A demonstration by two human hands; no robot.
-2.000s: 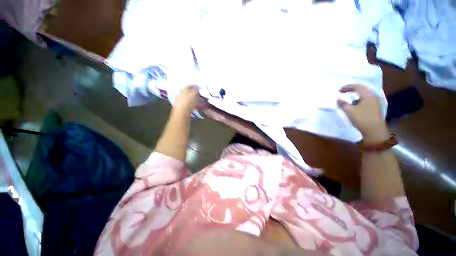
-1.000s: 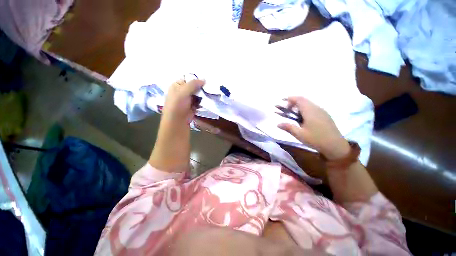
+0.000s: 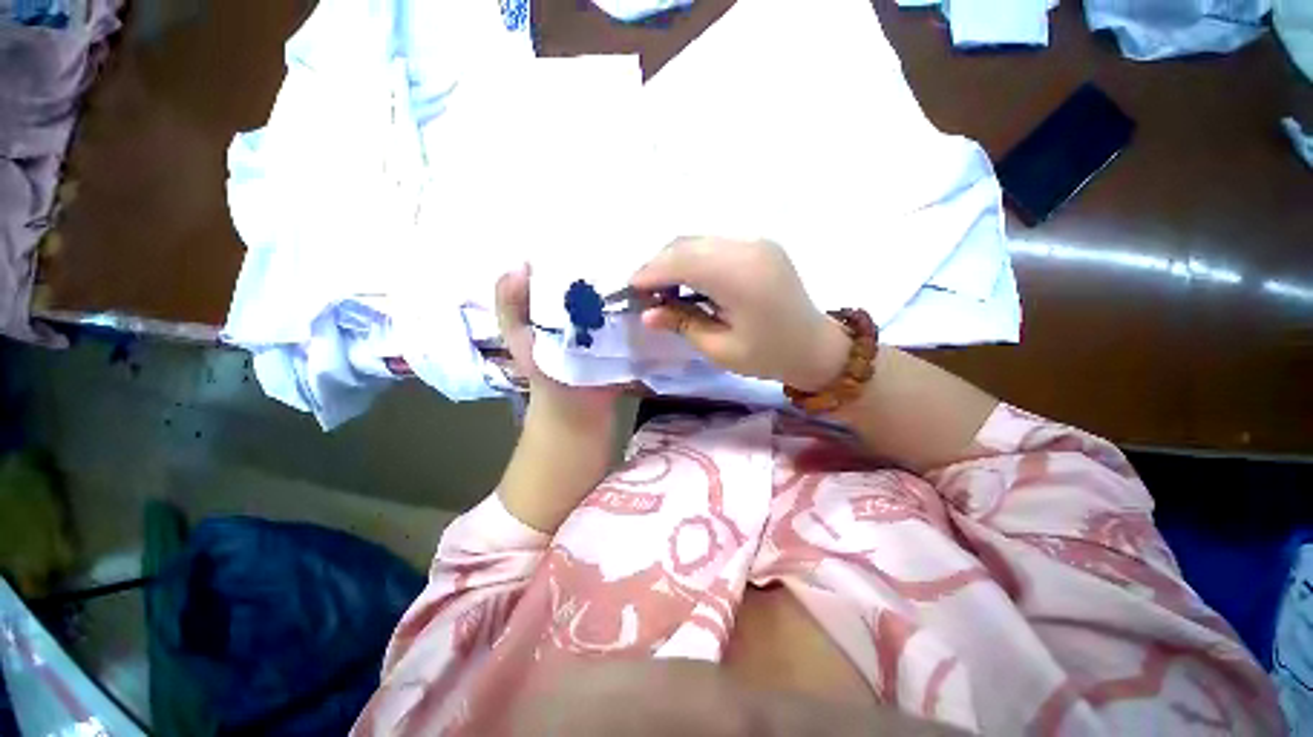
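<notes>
A white shirt (image 3: 749,159) lies spread over the table edge in front of me. My left hand (image 3: 540,338) is under and behind a part of the shirt that bears a small dark navy emblem (image 3: 583,307); its thumb shows at the left and most fingers are hidden by the cloth. My right hand (image 3: 727,310) holds small dark thread snips (image 3: 637,298), their tip pointing left at the emblem's right edge. Whether the blades touch the cloth is too small to tell.
A black phone (image 3: 1068,153) lies on the glossy brown table (image 3: 1152,324) at the right. White garments (image 3: 1001,17) lie at the far side. Pink cloth (image 3: 36,159) is at the left edge. A dark blue bag (image 3: 281,619) stands on the floor at lower left.
My right hand has moved left with the snips, up to the emblem. The emblem part of the shirt is now raised over my left hand. The view has shifted, with the phone higher in it.
</notes>
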